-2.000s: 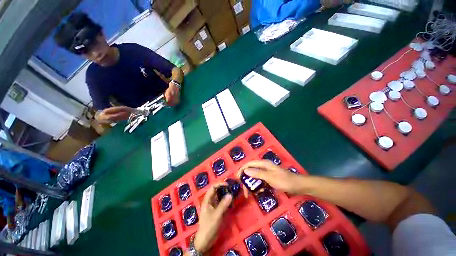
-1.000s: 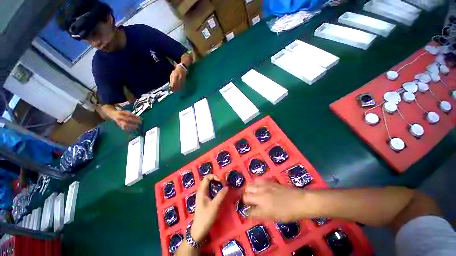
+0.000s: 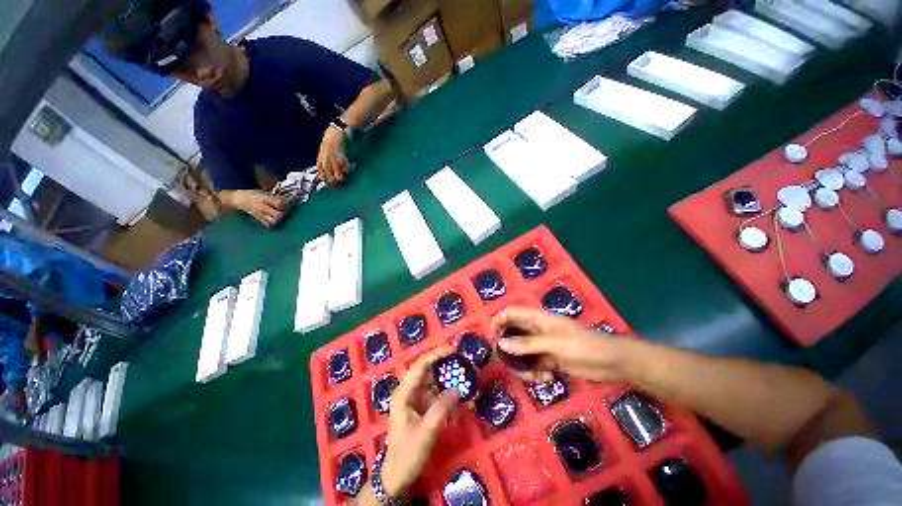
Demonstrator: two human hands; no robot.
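Note:
The red compartment tray (image 3: pixel 396 371) lies tilted in front of me, with dark glossy watch heads in its pockets. One lower pocket (image 3: pixel 521 470) shows bare red. My left hand (image 3: pixel 420 420) holds a watch head (image 3: pixel 455 377) over the tray, its round screen lit with coloured icons. My right hand (image 3: pixel 564 346) is to its right, its fingers around another dark watch head (image 3: pixel 516 348), partly hidden by the fingers. Clear film glints on several watches in the tray.
White open boxes (image 3: pixel 413 233) stand in a row on the green line (image 3: pixel 396 178). A red board (image 3: pixel 732 252) at right holds white round chargers (image 3: pixel 801 291) and one watch. A person opposite handles thin white bundles (image 3: pixel 297 184). Cartons (image 3: pixel 420 54) stand behind. A dark bag (image 3: pixel 163 282) lies left.
The white boxes have shifted left along the line. The watch head in my left hand now shows a lit icon screen. My right hand has lifted slightly, with a dark watch head in its fingers.

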